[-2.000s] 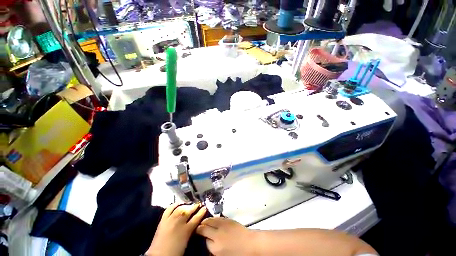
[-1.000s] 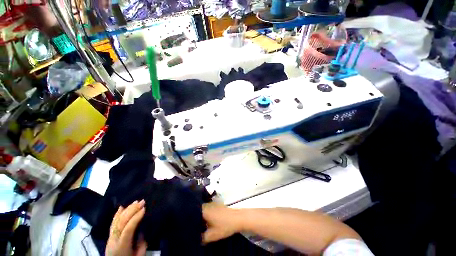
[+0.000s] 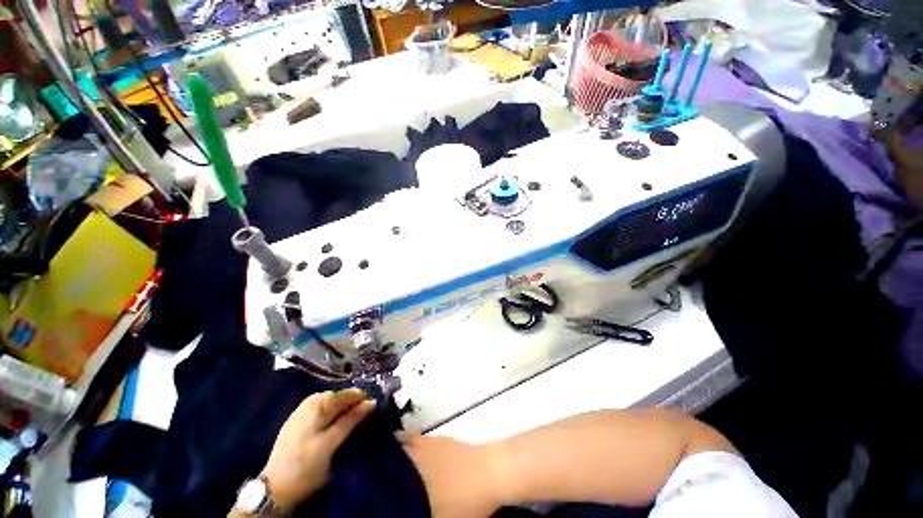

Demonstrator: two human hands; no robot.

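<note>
A dark garment piece (image 3: 228, 415) lies left of and in front of the white sewing machine (image 3: 405, 263), with cloth up to the presser foot (image 3: 376, 376). My left hand (image 3: 309, 440) has its fingertips on the cloth right by the presser foot, pinching its edge. My right hand (image 3: 430, 465) is at the right side of the cloth, below the needle area; its fingers are hidden by the dark cloth, so its grip cannot be seen.
Black scissors (image 3: 528, 307) and slim snips (image 3: 610, 330) lie on the bed under the machine arm. A green-handled tool (image 3: 215, 142) stands at the head's left end. A pink basket (image 3: 615, 76) is behind; a yellow box (image 3: 76, 288) is at left. Dark cloth (image 3: 810, 304) hangs at right.
My left hand has moved up and right from the cloth's left side to the presser foot. The raised bunch of cloth there is lower. The view has shifted, moving the machine leftward.
</note>
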